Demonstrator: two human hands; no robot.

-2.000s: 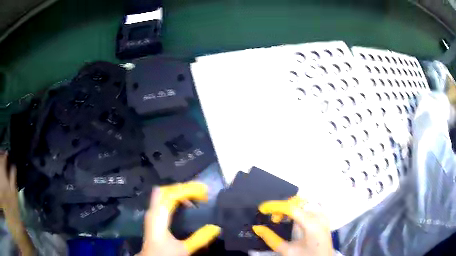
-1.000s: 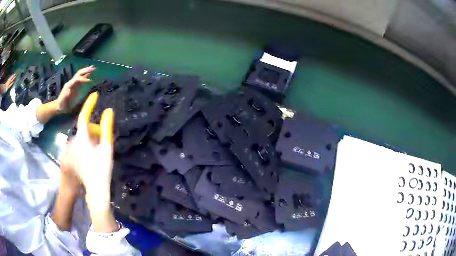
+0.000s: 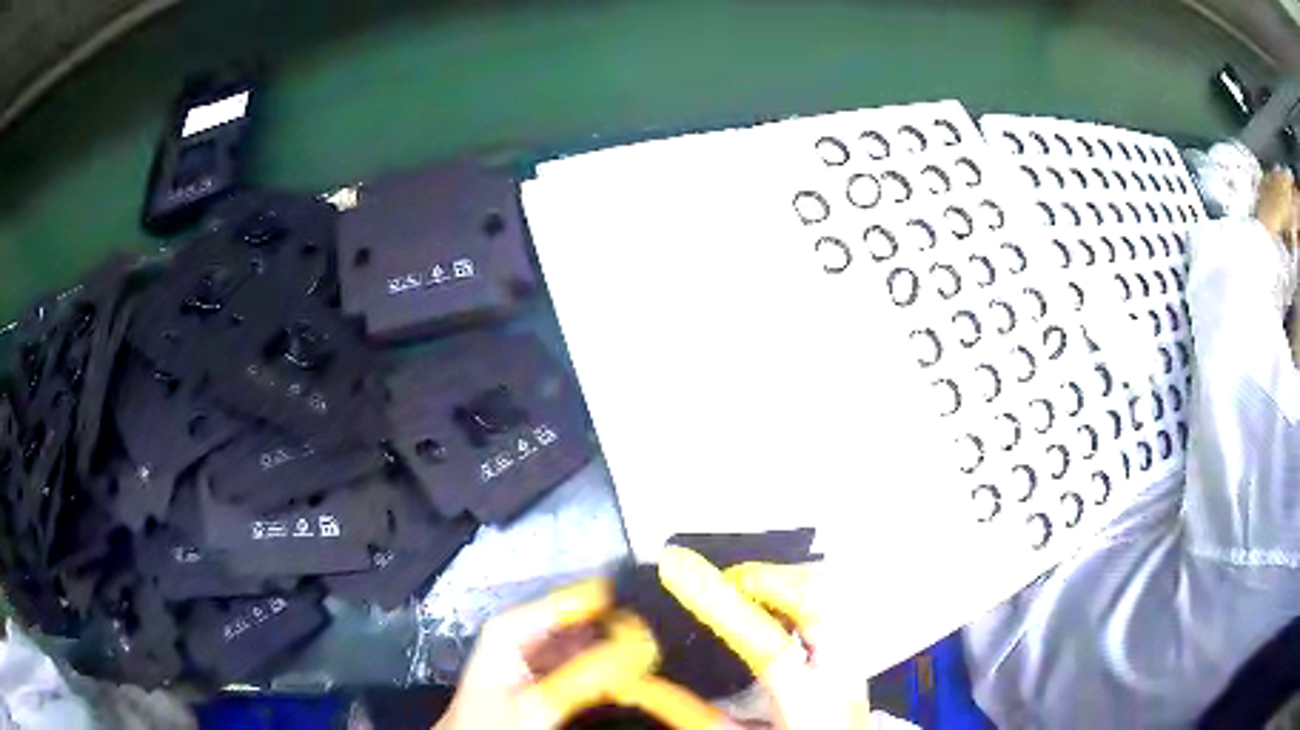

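Observation:
My left hand point(image 3: 549, 663), with yellow-orange finger cots, is at the bottom centre, closed around the left side of a black cover plate point(image 3: 687, 635). My right hand point(image 3: 777, 628), also with finger cots, grips it from the right, its fingers over the plate. Another dark plate edge point(image 3: 749, 545) shows just above the fingers; I cannot tell how many plates are held. The plates are over the lower edge of a white release liner sheet point(image 3: 684, 342). Black adhesive rings point(image 3: 904, 287) sit in rows on its right part. The bottom frame edge cuts off both hands.
A jumbled pile of cover plates point(image 3: 285, 456) lies left, with stacked plates point(image 3: 428, 264) at its upper right. Clear film point(image 3: 528, 556) lies below. A second ring sheet point(image 3: 1112, 214) is right, beside another person's sleeve point(image 3: 1226, 385). A black device point(image 3: 200, 150) sits on the green belt.
The view swung left, then back. My left hand, raised over the pile's left end one second ago, is now back at the plate with my right hand. The black device has moved left along the belt.

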